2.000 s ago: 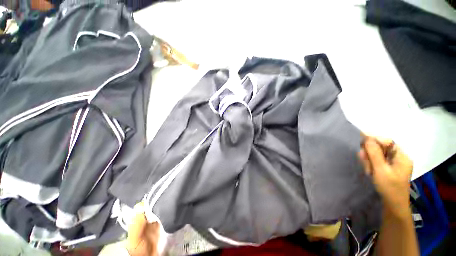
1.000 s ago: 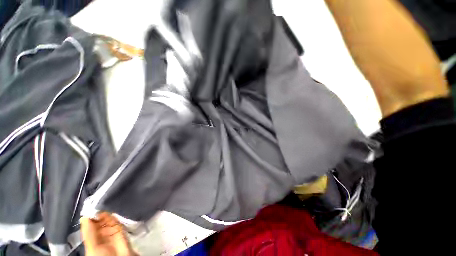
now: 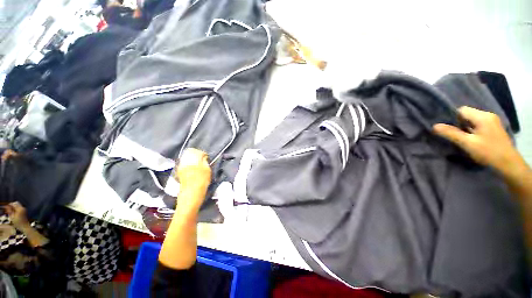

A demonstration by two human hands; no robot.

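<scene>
A grey garment (image 3: 373,192) with white stripe tape lies on the white table in front of me at right. A sleeve with a white cuff band (image 3: 243,177) points left. My right hand (image 3: 481,137) is on the garment's upper right, thumb and fingers pinching dark cloth. A second grey garment (image 3: 157,70) with white piping lies at left. My left hand (image 3: 193,166) is over its lower part, beside its white bands; its fingertips are blurred, and whether they grip cloth cannot be told.
The white table (image 3: 361,35) extends behind the garments. A small dark object (image 3: 499,96) lies at the right, a brown strip (image 3: 303,52) between the garments. Black clothing (image 3: 87,70) is heaped at left. A blue basket (image 3: 236,268) stands below the near edge. Another person's hand (image 3: 18,214) shows lower left.
The view has swung left. The near garment's raised cloth has come down, and its sleeve now points left. My left hand has left its lower edge and is over the second garment; my right hand is back on cloth.
</scene>
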